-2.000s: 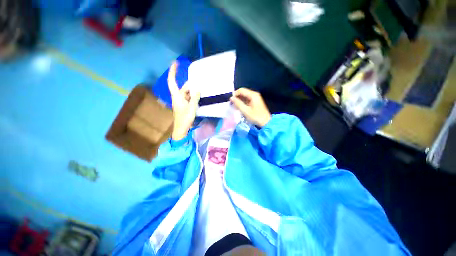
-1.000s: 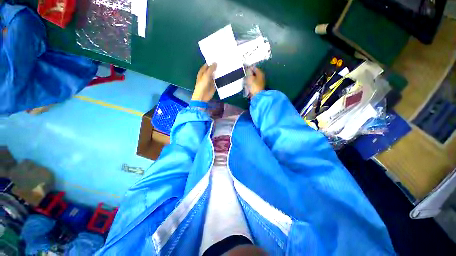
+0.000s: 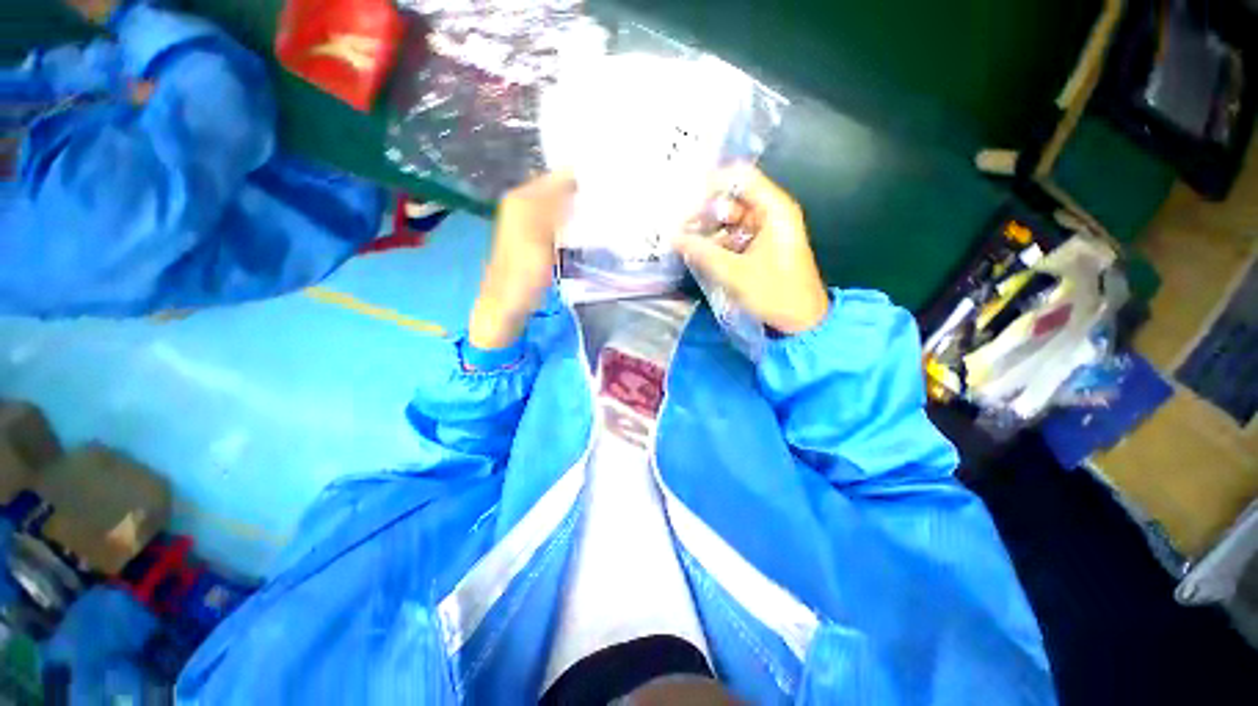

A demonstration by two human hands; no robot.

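Note:
A white paper slip, overexposed and blurred, is held over the front edge of the dark-green bench, with a clear bag against or behind its right side. My left hand is at the slip's left edge, fingertips partly hidden by glare. My right hand pinches the lower right of the slip and bag, with crinkled plastic at the fingers. A dark band shows at the slip's lower edge, between my hands.
A shiny silver sheet and a red bin are on the bench at upper left. A person in a blue smock is at left. A tray of tools and bags is at right. Boxes are on the floor, lower left.
The view has shifted, bringing the silver sheet and red bin closer. The slip and bag, apart side by side before, now overlap between my hands. The carton and blue basket are out of view.

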